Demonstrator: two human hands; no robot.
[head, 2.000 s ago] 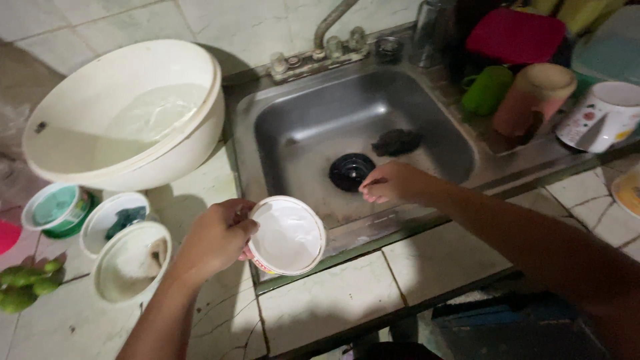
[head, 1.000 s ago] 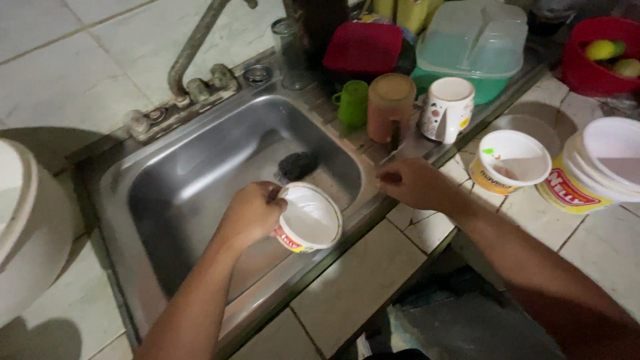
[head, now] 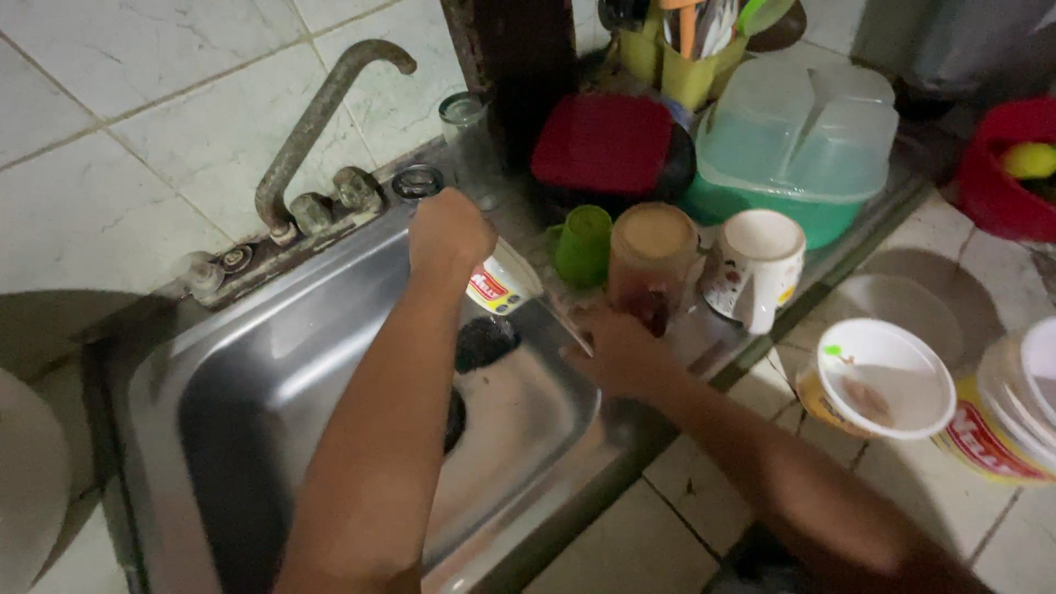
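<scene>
My left hand (head: 450, 239) grips a white plastic tub (head: 505, 285) with a red and yellow label, tipped over the back right of the steel sink (head: 503, 421). Below the tub lies a dark scouring pad (head: 487, 342) in the basin, near the partly hidden black drain (head: 454, 421). My right hand (head: 623, 351) is at the sink's right rim, by the upside-down reddish cup (head: 652, 256); a thin pale edge shows at its fingertips, and what it holds is unclear. Beside that cup stand a green cup (head: 584, 247) and a white patterned mug (head: 752, 264).
An old faucet (head: 309, 132) rises behind the basin, with a clear glass (head: 469, 140) to its right. Farther right are a red-lidded container (head: 606, 144), a green container with a clear lid (head: 792, 157), a white tub (head: 887, 379) and stacked tubs (head: 1006, 404). A large white basin (head: 29, 478) is at left.
My left hand has moved the tub toward the back right of the sink and tipped it. The view has swung to the right since the earliest frame.
</scene>
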